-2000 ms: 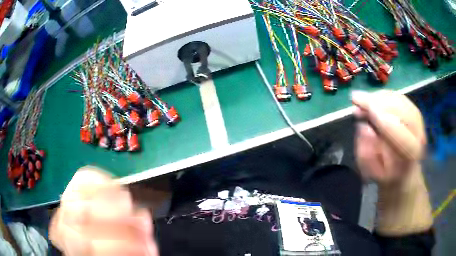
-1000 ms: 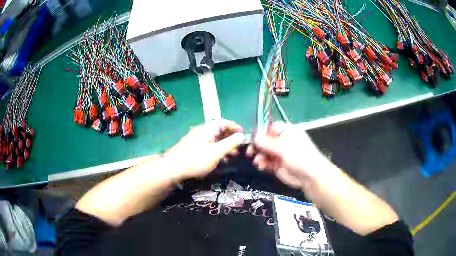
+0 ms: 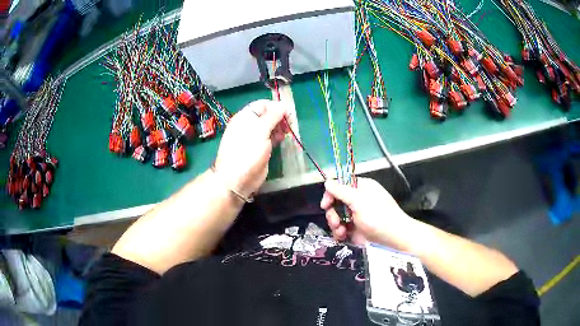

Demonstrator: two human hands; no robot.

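Observation:
My right hand (image 3: 365, 207) holds a connector harness by its plug, which is mostly hidden in the fist. Its long thin wires (image 3: 335, 121) fan upward over the bench. My left hand (image 3: 251, 143) pinches a red and dark wire pair (image 3: 306, 153) that runs from my right hand up to the black twisting head (image 3: 272, 63). The wire ends reach between the head's two prongs; whether they are gripped there I cannot tell. The twisting head sits on the front of the white wire twisting machine (image 3: 222, 57).
Harness piles with red plugs lie left (image 3: 156, 137) and far left (image 3: 30, 181), and right (image 3: 467, 70) and far right (image 3: 552, 76). One harness plug (image 3: 378, 106) lies beside the machine. A grey cable (image 3: 381, 143) crosses the bench edge. A pale strip (image 3: 290, 149) runs below the head.
My hands came together around a harness taken from the bench's right side. My left hand has since moved up toward the twisting head with two wires, while my right hand keeps the plug.

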